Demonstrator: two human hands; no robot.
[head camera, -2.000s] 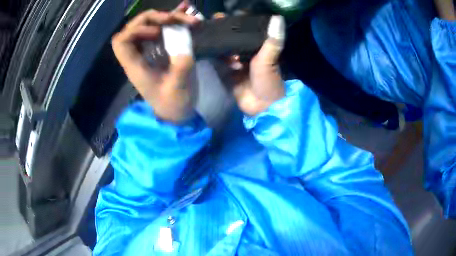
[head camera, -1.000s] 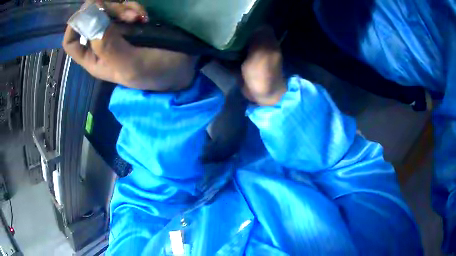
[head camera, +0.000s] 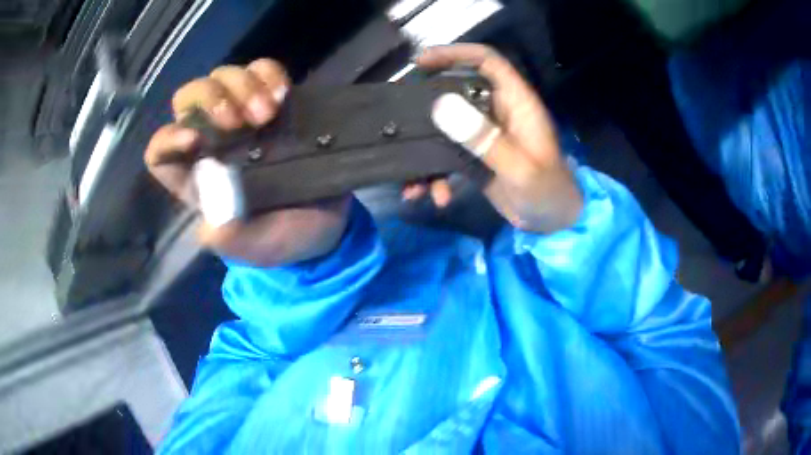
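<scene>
A long dark carrier fixture (head camera: 347, 160) is held up in front of my chest, slightly tilted, its right end higher. A row of small shiny spots or seats runs along its face, and a larger bright-rimmed hole shows at its right end. My left hand (head camera: 231, 160) grips the left end, fingers over the top and white-wrapped thumb on the lower front. My right hand (head camera: 511, 133) grips the right end, white-wrapped thumb on the face and fingers behind and below. Whether the seats hold parts cannot be told.
Blurred conveyor rails (head camera: 133, 98) curve along the left. A grey frame edge (head camera: 80, 329) is at the lower left. Bright white pieces (head camera: 453, 18) show beyond the fixture. A green surface (head camera: 694, 18) is at the upper right. Another person's blue smock (head camera: 756, 160) is at the right.
One second ago my hands were at the top, by a green surface, with a dark object partly hidden. Now both hands hold the fixture nearer my chest, its face visible. The green surface has shifted right.
</scene>
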